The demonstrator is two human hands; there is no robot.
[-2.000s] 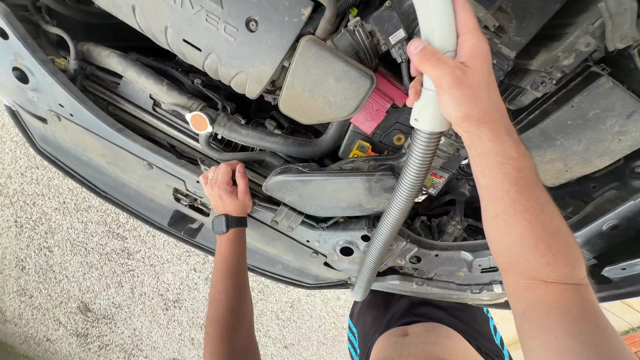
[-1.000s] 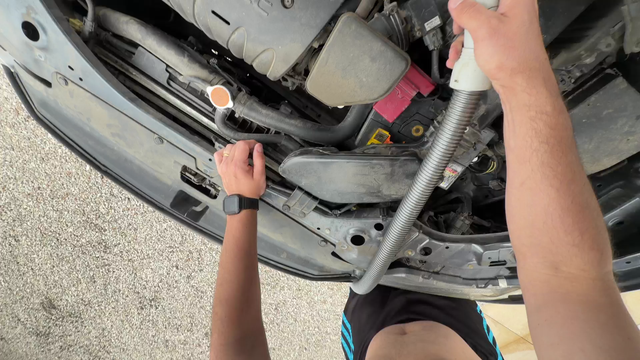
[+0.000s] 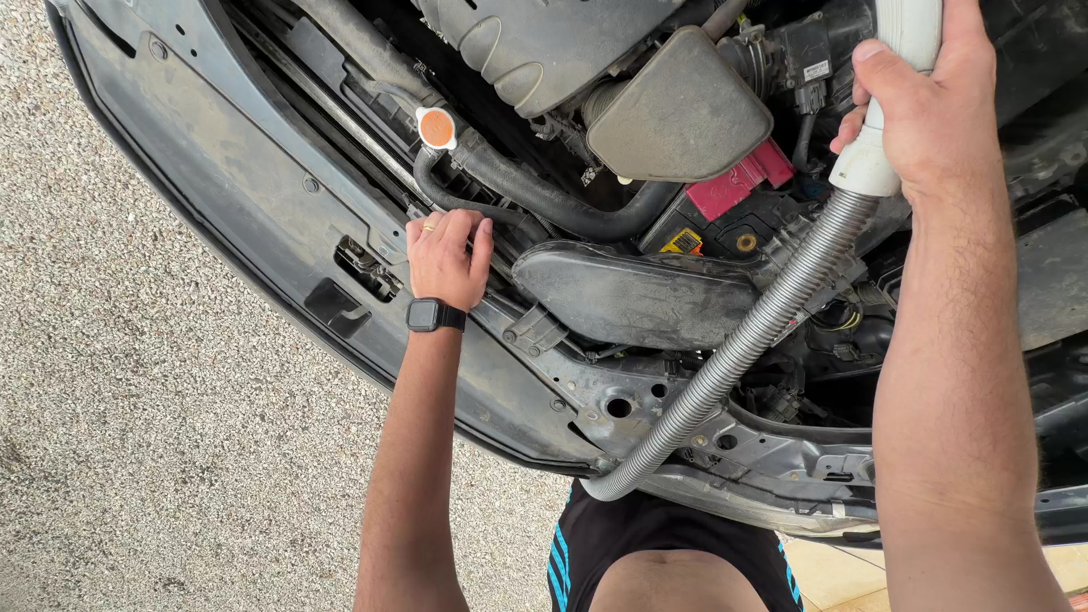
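Note:
My right hand (image 3: 931, 102) is closed around the light grey plastic handle (image 3: 908, 34) of a vacuum hose, at the upper right over the engine bay. From its collar a ribbed grey hose (image 3: 739, 357) runs down across the car's front edge. The far end of the handle is out of view. My left hand (image 3: 449, 255), with a ring and a black watch on the wrist, rests with curled fingers on the upper front crossmember, just below the radiator cap (image 3: 437, 127). Its fingertips are partly hidden, and no held object shows.
A black plastic air duct (image 3: 637, 293) lies between my hands. Around it are a radiator hose (image 3: 552, 200), a red battery terminal cover (image 3: 739, 180), an air intake box (image 3: 680, 106) and the engine cover (image 3: 552, 42). The hood latch (image 3: 365, 268) sits in the front panel (image 3: 229, 170), above gravelly ground.
My right hand has moved up and right with the vacuum handle, and the ribbed hose now slants more. My left hand stays on the crossmember. The view has shifted somewhat.

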